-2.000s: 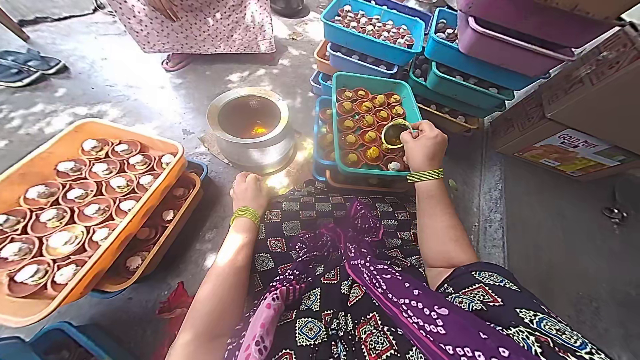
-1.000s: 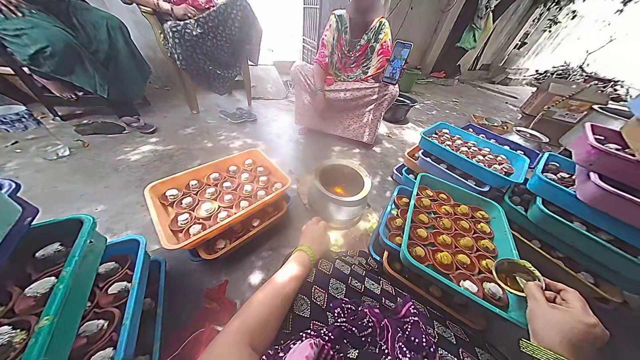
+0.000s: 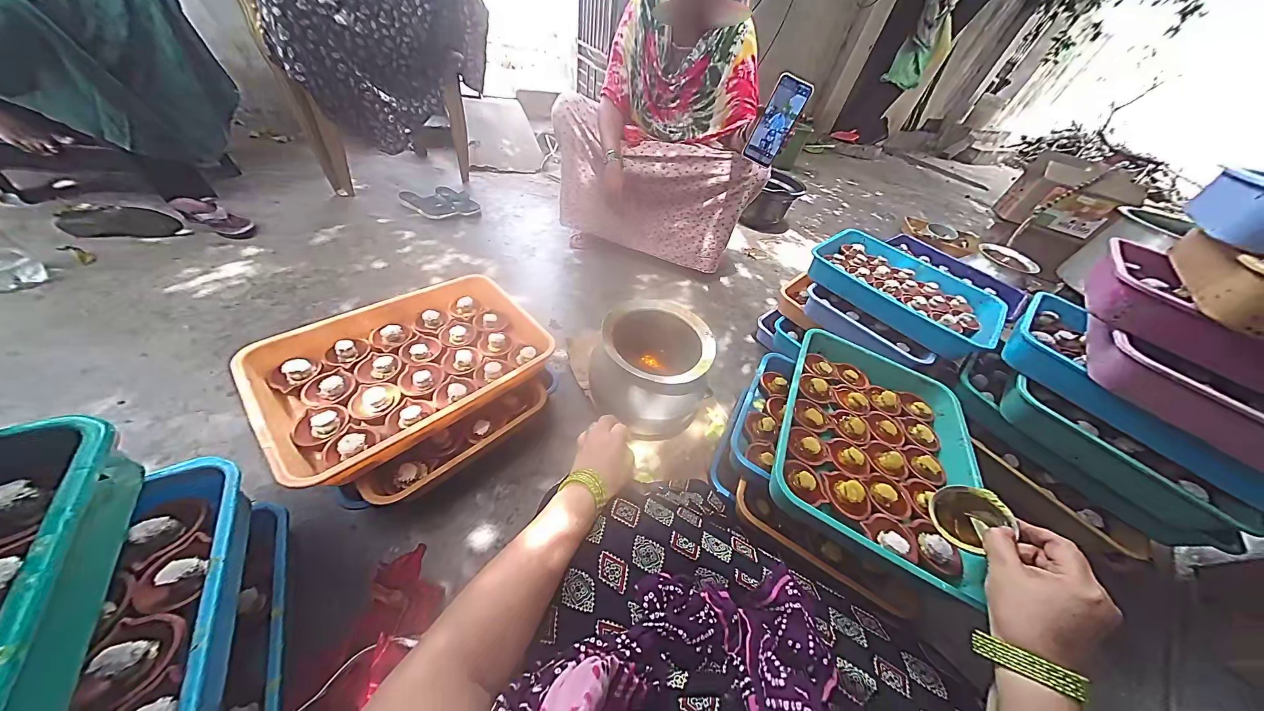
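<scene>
My right hand [image 3: 1052,592] grips a small round metal cup [image 3: 973,515] holding dark yellowish liquid, tilted over the near corner of the green plastic tray [image 3: 805,395]. Small clay cups fill that tray; most have yellow tops, while a few near ones, such as this clay cup [image 3: 938,551], have white tops. My left hand [image 3: 603,456] is loosely curled at my knee, just in front of the metal pot [image 3: 654,380]; whether it holds anything is unclear. Amber liquid shows inside the pot. Left of it, an orange tray [image 3: 259,395] of white-topped clay cups sits on another tray.
Stacked trays stand at the right, including a blue tray [image 3: 997,331] and a purple tray [image 3: 1116,296]. More trays, one green [image 3: 84,553] and one blue [image 3: 232,563], flank me at left. A person [image 3: 662,168] sits beyond the pot, near a phone [image 3: 778,118]. Slippers [image 3: 440,202] lie on the floor.
The view has swung up and widened. The small metal cup, earlier over the tray's middle right, is now at its near corner, and more clay cups show yellow tops.
</scene>
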